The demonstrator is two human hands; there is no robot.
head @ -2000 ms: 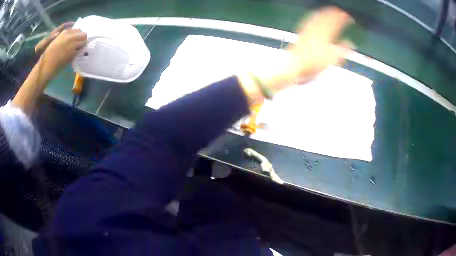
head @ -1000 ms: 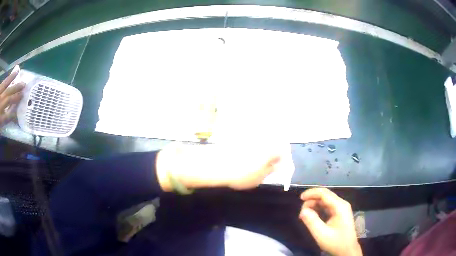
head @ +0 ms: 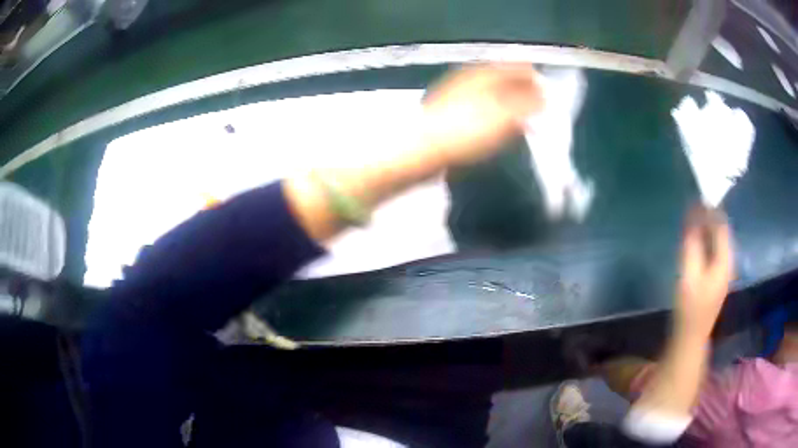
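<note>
My left hand [head: 486, 101], bare and blurred, reaches across from the left in a dark sleeve with a band at the wrist. It is over the bench's far side. Its fingers are closed on the top of a limp white cloth or glove [head: 556, 153], which hangs or lies beyond the fingertips. My right hand is not in view. The bright white mat [head: 262, 144] lies left of the hand, partly covered by my arm. A small orange patch, probably the screwdriver [head: 212, 203], shows at my sleeve's edge.
A person in pink at the right holds a white fan-shaped glove or cloth [head: 717, 144] over the bench. A white vented housing [head: 31, 232] is cut off at the left edge. A pale rail [head: 350, 66] runs behind the mat. Small dark marks [head: 503, 287] dot the bench's front.
The view has swung right, so the mat shows further left. My left hand has moved from the bench's front edge to its far side with the white cloth. The neighbour's hand has risen over the bench.
</note>
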